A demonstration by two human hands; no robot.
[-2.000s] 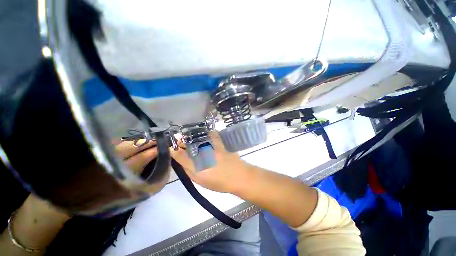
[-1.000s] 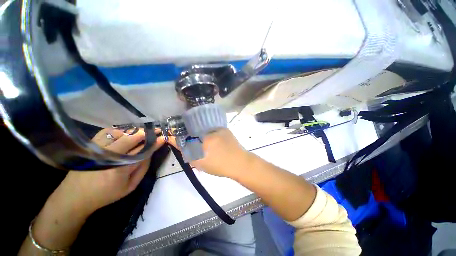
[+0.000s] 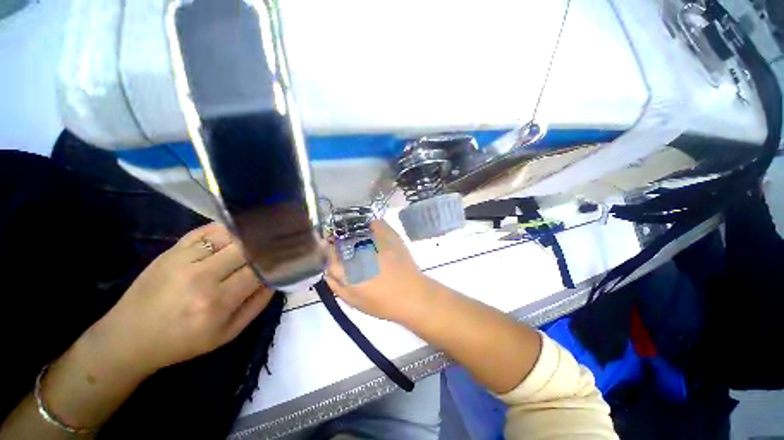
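The black garment piece [image 3: 189,387] lies heaped at the left with a frayed edge on the table. My left hand [image 3: 189,292], with a ring and bracelet, rests on it; its fingertips are hidden behind the shiny metal lever cover [image 3: 249,146]. My right hand [image 3: 378,279] is at the presser foot area, partly behind the grey-blue block [image 3: 358,260]; its fingertips are hidden, so its grip cannot be seen. The black binding tape [image 3: 365,344] runs from the needle area over the table's front edge. The needle is hidden.
The white sewing machine head [image 3: 447,69] with a blue stripe fills the top. A grey tension dial [image 3: 432,215] sticks out. Thread snips [image 3: 540,225] lie right of it. Black strips [image 3: 688,202] hang at the right end. A blue crate [image 3: 567,339] with dark cloth is below the ruler-marked edge [image 3: 327,402].
The view has shifted, so the metal cover now stands upright across the middle left and hides my left fingertips. My left hand has more of its back in view. My right hand stays near the presser foot.
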